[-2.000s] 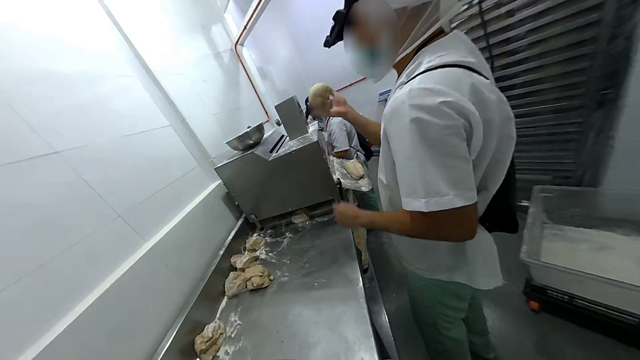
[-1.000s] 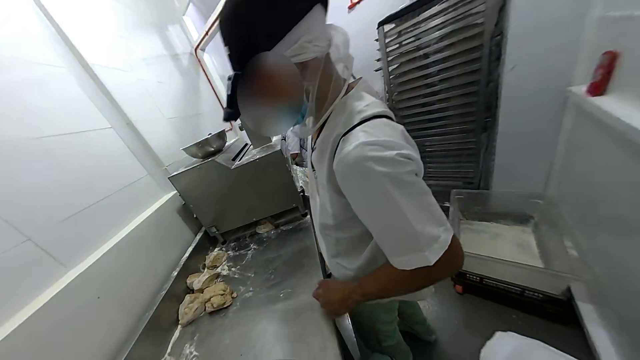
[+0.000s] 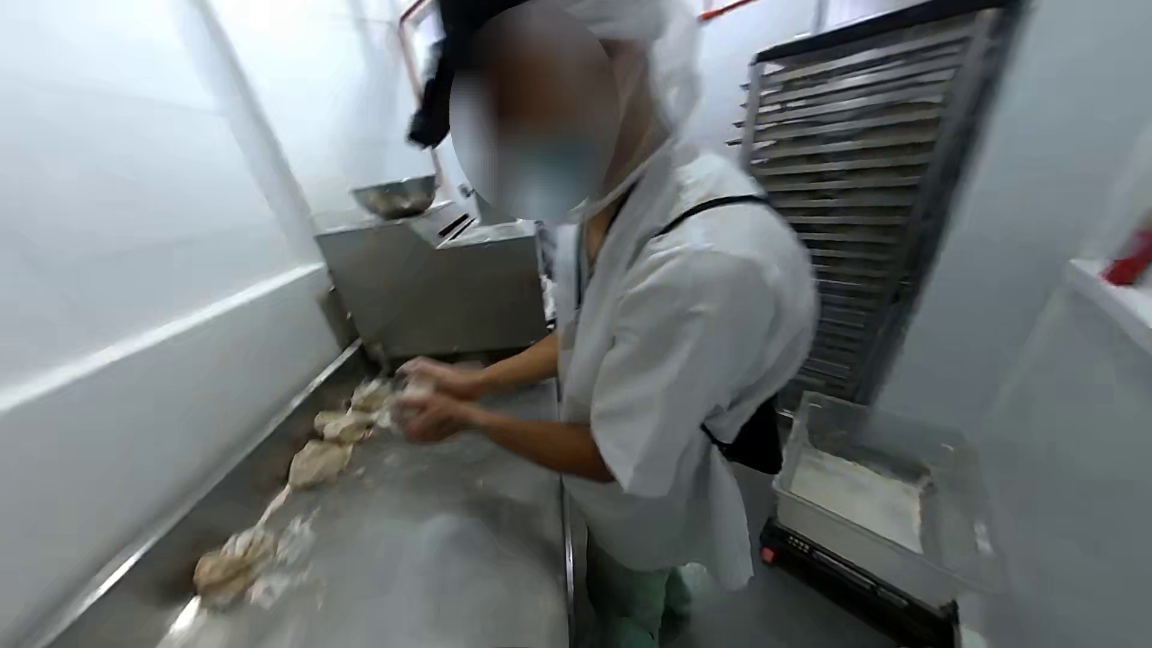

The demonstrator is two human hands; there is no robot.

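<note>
Neither my left hand nor my right hand shows in the head view. Lumps of dough lie in a row along the wall side of a floured stainless steel table, with one more lump nearer at the lower left. Across the table's right edge leans a co-worker in a white shirt, hair cover and mask. The co-worker's two hands are close together over the far end of the dough row, around something pale, too blurred to name.
A metal bowl rests on a steel cabinet at the table's far end. Behind the co-worker stands a tall tray rack. A clear plastic bin with white powder is low at the right, near a ledge bearing a red object.
The co-worker has bent over the table, and both of their hands have come together near the dough. Their near hand was at the table's edge before. The view has swung to the right.
</note>
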